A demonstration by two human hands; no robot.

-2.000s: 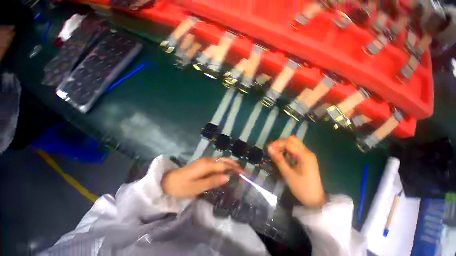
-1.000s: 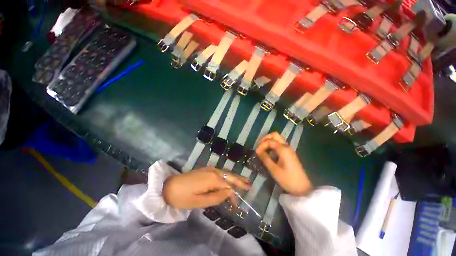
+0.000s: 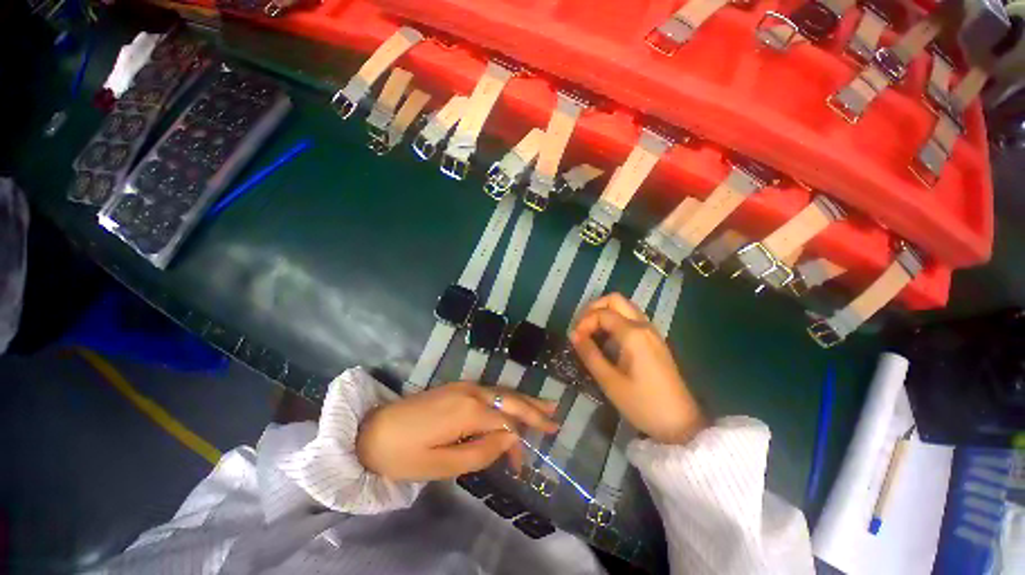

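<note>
Grey watch straps (image 3: 547, 281) lie in parallel rows on the green mat, several with square dark watch heads (image 3: 486, 330) at their middle. My left hand (image 3: 438, 432), bare with a ring, rests over the lower straps and holds a thin bright metal tool (image 3: 556, 466) that points down to the right. My right hand (image 3: 638, 371), bare, has thumb and fingers pinched together beside a partly hidden watch head (image 3: 565, 363). Whether a small part is between those fingertips cannot be told. More dark watch heads (image 3: 506, 505) lie near the bench edge below my left hand.
An orange-red tray (image 3: 787, 146) spans the back, with tan-and-grey buckled straps (image 3: 632, 185) over its edge. A watch head tray (image 3: 193, 163) and blue stick (image 3: 261, 178) are at left. Paper (image 3: 899, 477) with a pen, another blue stick (image 3: 822, 432) and a blue-white box (image 3: 980, 511) are at right.
Since two seconds ago, my right hand has moved slightly left and covers part of the fourth watch head. My left hand sits slightly lower, its tool still held. The last second shows little change.
</note>
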